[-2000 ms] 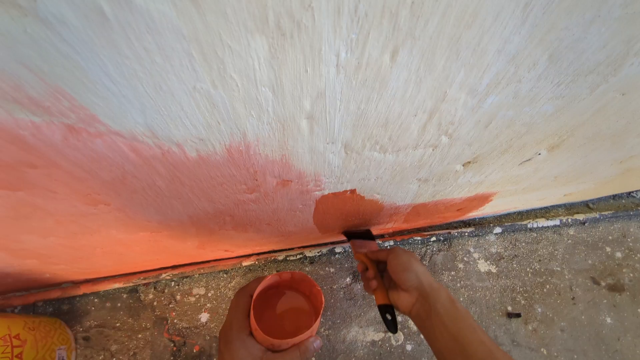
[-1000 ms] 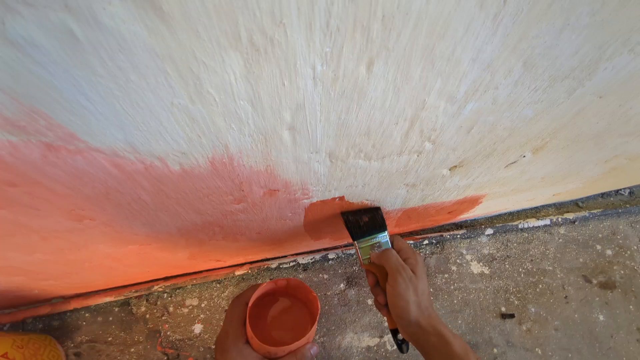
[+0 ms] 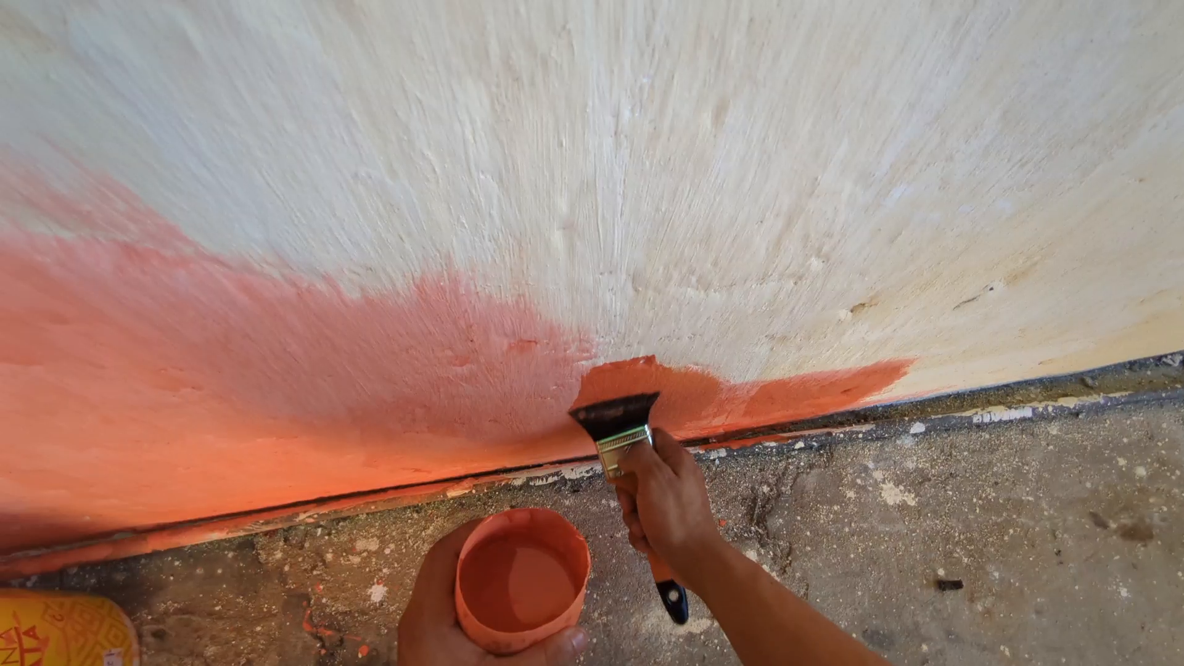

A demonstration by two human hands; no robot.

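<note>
My right hand (image 3: 668, 499) grips a flat paintbrush (image 3: 625, 449) with dark bristles, a metal ferrule and an orange and black handle. The bristles lie against the low part of the wall (image 3: 592, 185), at the left side of a patch of fresh, darker orange paint (image 3: 689, 393). My left hand (image 3: 444, 610) is wrapped around a round cup of orange paint (image 3: 523, 578), held upright above the floor, left of the brush. Paler orange covers the lower left of the wall; above and to the right it is whitish and cream.
A narrow ledge (image 3: 277, 523) streaked with orange runs along the foot of the wall. The rough concrete floor (image 3: 1008, 518) is spotted with paint. At the bottom left corner lies a yellow container (image 3: 69, 629) bearing writing, and a small dark scrap (image 3: 949, 585) is on the floor at right.
The brush has moved left along the lower wall since one second ago, still in my right hand. My left hand keeps hold of the cup.
</note>
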